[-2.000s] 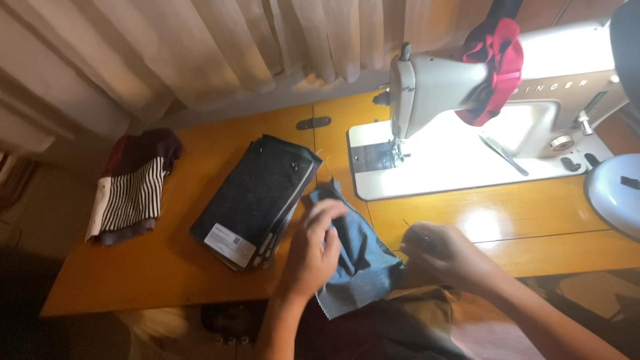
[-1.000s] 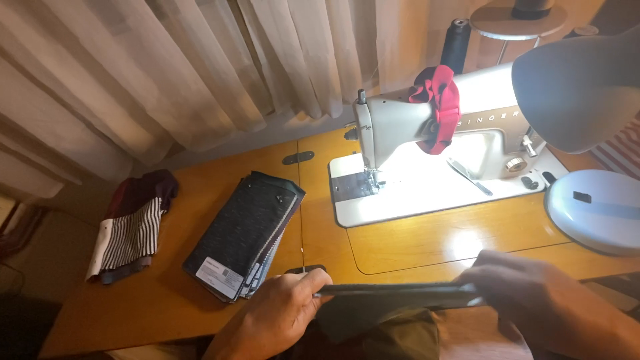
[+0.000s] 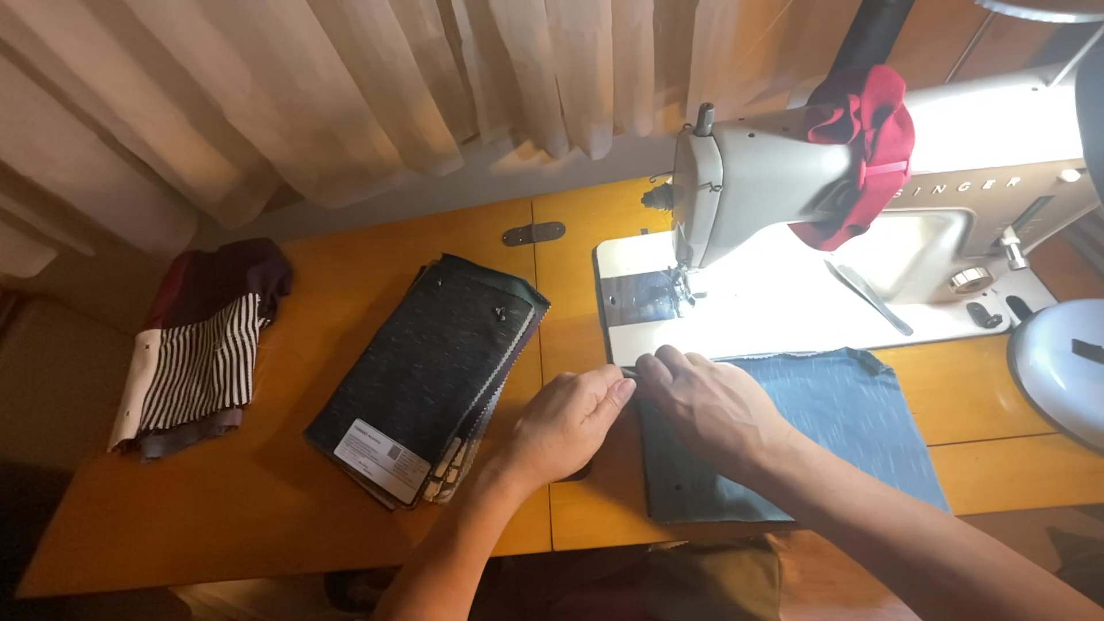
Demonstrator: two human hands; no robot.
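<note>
A blue-grey flecked fabric piece (image 3: 811,431) lies spread on the table just in front of the sewing machine (image 3: 759,190). My right hand (image 3: 711,405) is over its upper left corner, fingers bent. My left hand (image 3: 573,418) meets it fingertip to fingertip, left of the fabric. Both hands pinch a small dark item (image 3: 630,373) between them; whether it is the fabric's corner or something separate, I cannot tell. A stack of dark fabric swatches (image 3: 423,379) with a printed label lies left of my left hand.
Striped and maroon fabric pieces (image 3: 207,362) lie at the table's left. Metal tweezers (image 3: 869,297) rest on the machine bed. A red scrunchie-like cloth (image 3: 871,164) is wrapped around the machine arm. A pale rounded object (image 3: 1065,371) stands at the right edge. Curtains (image 3: 345,95) hang behind.
The blue-grey fabric, held up between both hands a second ago, now lies flat on the table before the machine. My hands have come together at its upper left corner.
</note>
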